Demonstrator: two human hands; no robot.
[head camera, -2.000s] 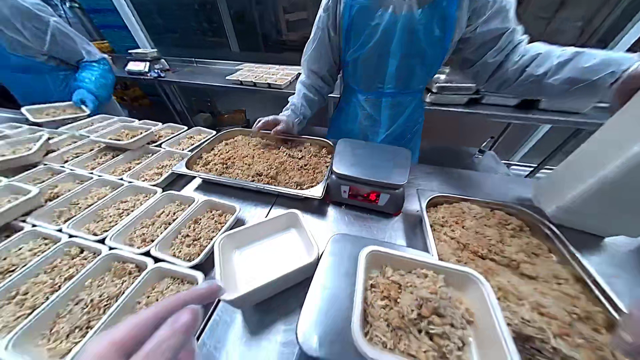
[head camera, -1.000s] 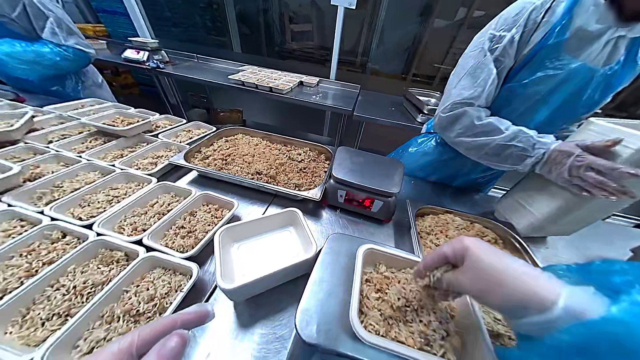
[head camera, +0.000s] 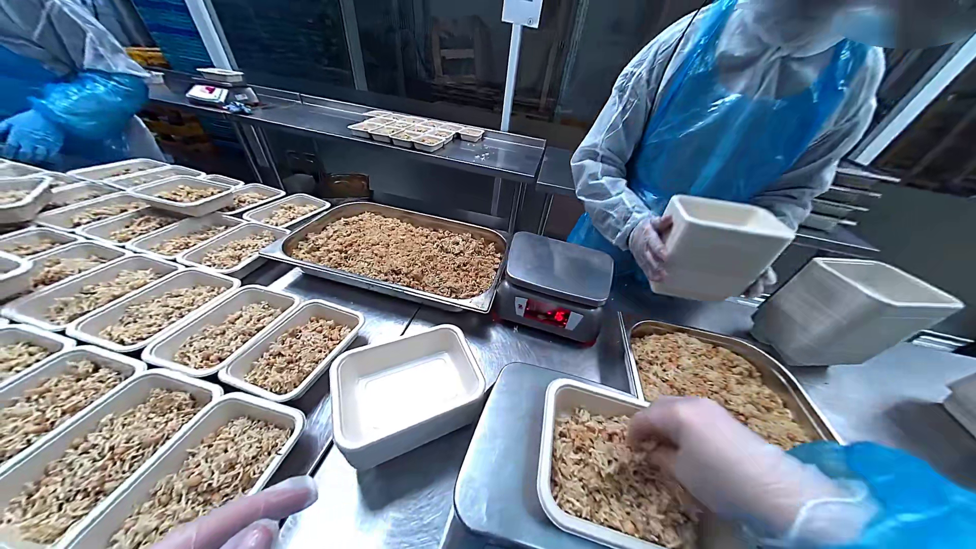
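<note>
My right hand (head camera: 705, 450), in a clear glove with a blue sleeve, is on the food in a white tray (head camera: 547, 465) on a near scale's steel platform (head camera: 488, 457); whether its fingers pinch any food cannot be told. My left hand (head camera: 248, 518), gloved too, is partly in view at the bottom with fingers apart, holding nothing visible. Between the hands an empty white tray (head camera: 404, 385) rests on the steel table. Many trays filled with shredded food (head camera: 297, 354) stand in rows at the left. Behind the near scale, a steel pan (head camera: 717, 374) holds more of the food.
A second steel pan (head camera: 396, 255) of food stands beside a scale with a red display (head camera: 560, 278). Across the table a person (head camera: 717, 145) in a blue apron holds white trays (head camera: 720, 248). More stacked trays (head camera: 854, 313) stand at the right. Another person (head camera: 69, 99) is at far left.
My right hand has come over the tray on the near scale. The person opposite has moved right and now holds white trays apart from the stack. The view has shifted somewhat.
</note>
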